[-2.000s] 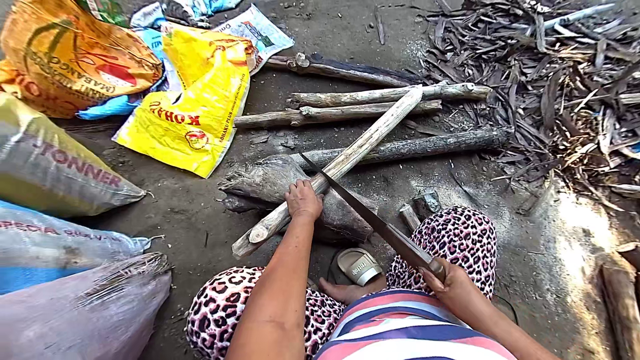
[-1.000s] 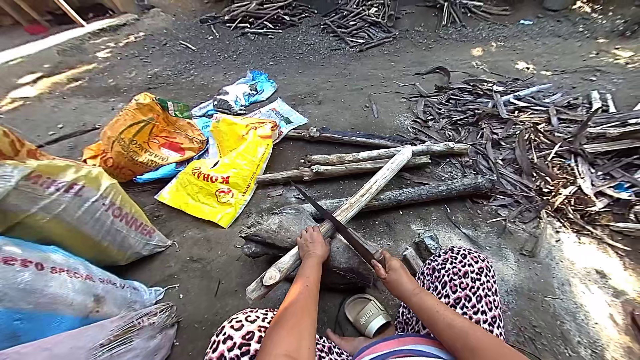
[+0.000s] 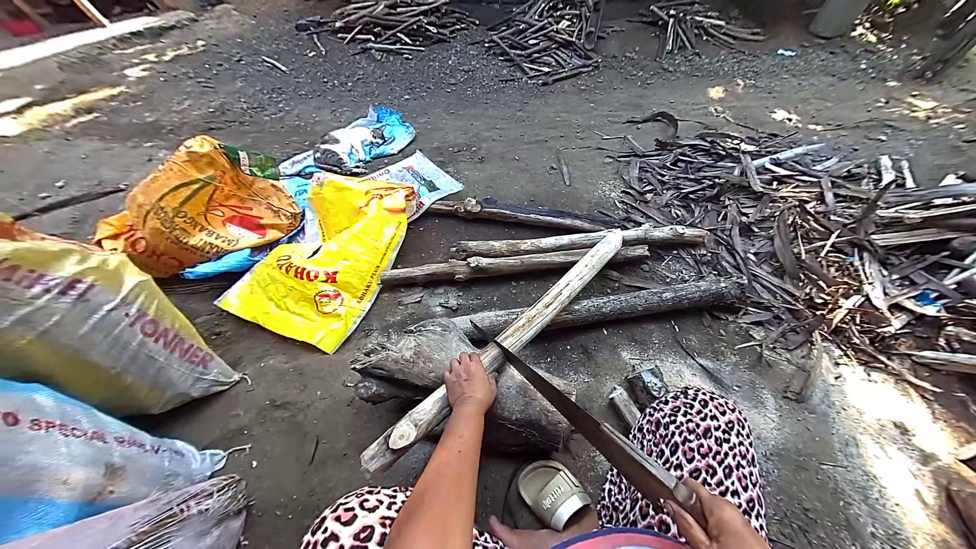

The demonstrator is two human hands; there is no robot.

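Note:
My left hand (image 3: 469, 383) grips a pale, stripped wooden branch (image 3: 549, 297) near its lower, forked end. The branch slants up to the right across a thick log (image 3: 526, 412) on the ground, and its far end lies over other branches. My right hand (image 3: 713, 518) holds the handle of a long-bladed tool (image 3: 583, 423), a machete or a saw; its teeth, if any, cannot be made out. The blade points up and left, and its front part lies at the branch just right of my left hand.
Several branches (image 3: 564, 242) lie beyond the log. Dry strips and wood scraps (image 3: 793, 229) are heaped at right. A yellow plastic sack (image 3: 328, 267), an orange sack (image 3: 206, 206) and full sacks (image 3: 114, 328) stand or lie at left. A cat (image 3: 351, 143) rests on blue plastic. Stick piles (image 3: 545, 38) lie far back.
The view has tilted up since the first frame, bringing the far stick piles in. My left hand stays on the branch, and my right hand has drawn the blade back slightly toward me.

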